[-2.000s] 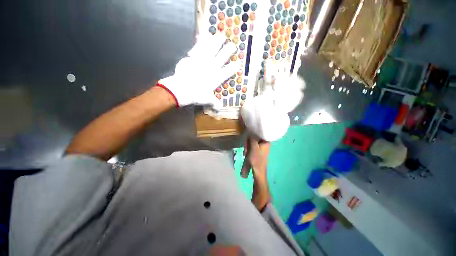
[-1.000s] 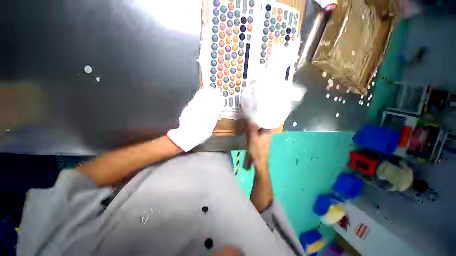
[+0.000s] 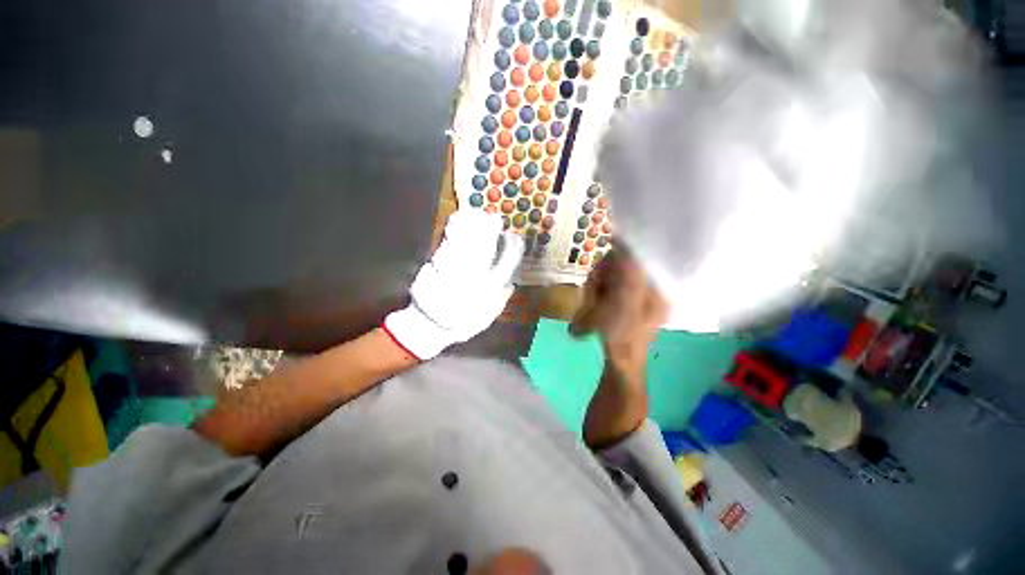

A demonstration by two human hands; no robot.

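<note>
The key panel (image 3: 528, 135), a white paired sheet with rows of blue, orange and dark dots, lies on the dark metal table with brown cardboard under it. My left hand (image 3: 463, 281), in a white glove with a red cuff, rests on its lower left corner, holding nothing. My right hand (image 3: 624, 301), blurred and seemingly without a glove, is closed on the handle of the white mallet (image 3: 764, 180). The mallet head looms large and blurred, close to the camera, and hides the right part of the panel.
The dark table (image 3: 281, 169) extends left, with small white chips (image 3: 143, 127) on it. Green floor (image 3: 562, 365) shows below. Blue and red bins (image 3: 759, 377) and a long pale bench stand at the lower right. A yellow item (image 3: 56, 416) is at the far left.
The mallet head has come up towards the camera and right, off the panel. My left hand has moved from the panel's dots to its lower corner. The brown box is now hidden.
</note>
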